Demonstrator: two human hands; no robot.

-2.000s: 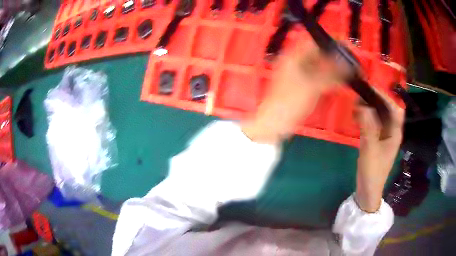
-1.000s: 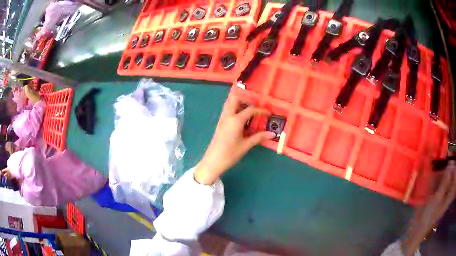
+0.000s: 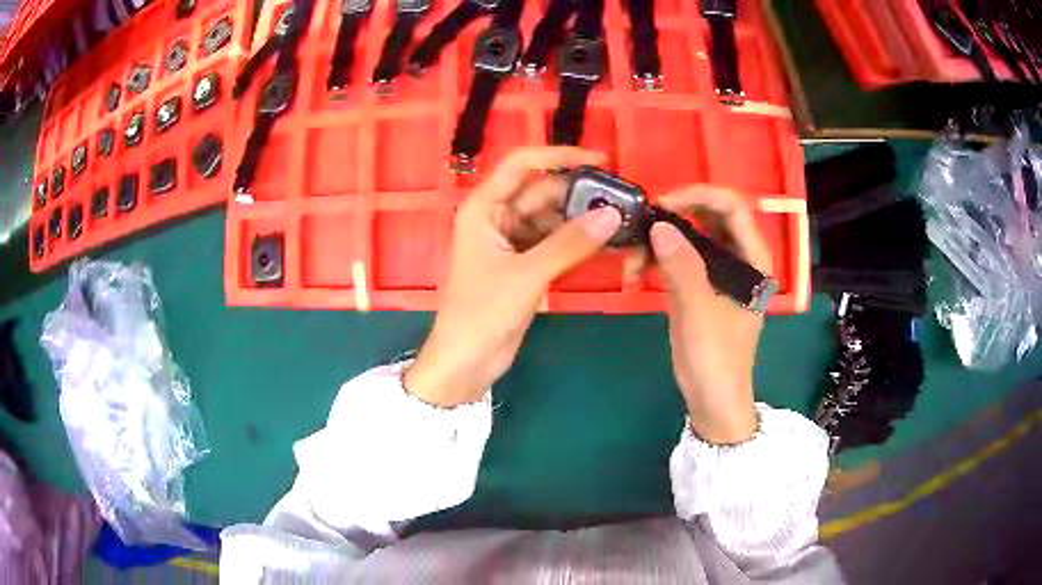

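My left hand [image 3: 503, 246] holds a dark smartwatch body [image 3: 606, 206], its round sensor facing up, between thumb and fingers. My right hand [image 3: 714, 297] holds a short black buckle-end strap [image 3: 720, 265] at the right edge of the body. The strap's silvery buckle points down and right. The joint is partly hidden by my right thumb. Both hands are above the near side of the red compartment tray [image 3: 520, 299]. One loose watch body [image 3: 267, 259] lies in the tray's near left cell. Watches with black straps [image 3: 475, 109] lie across the far cells.
A second red tray [image 3: 109, 234] with watch bodies is at the left. A crumpled clear bag [image 3: 120, 400] lies at the left, another [image 3: 988, 251] at the right. Black strap stacks [image 3: 874, 371] lie right of the tray. Red trays [image 3: 886, 51] with straps are at the upper right.
My left hand has lifted a watch body from the tray cell. My right hand has come in from the right edge with a strap, and both hands now meet. The camera view has shifted right.
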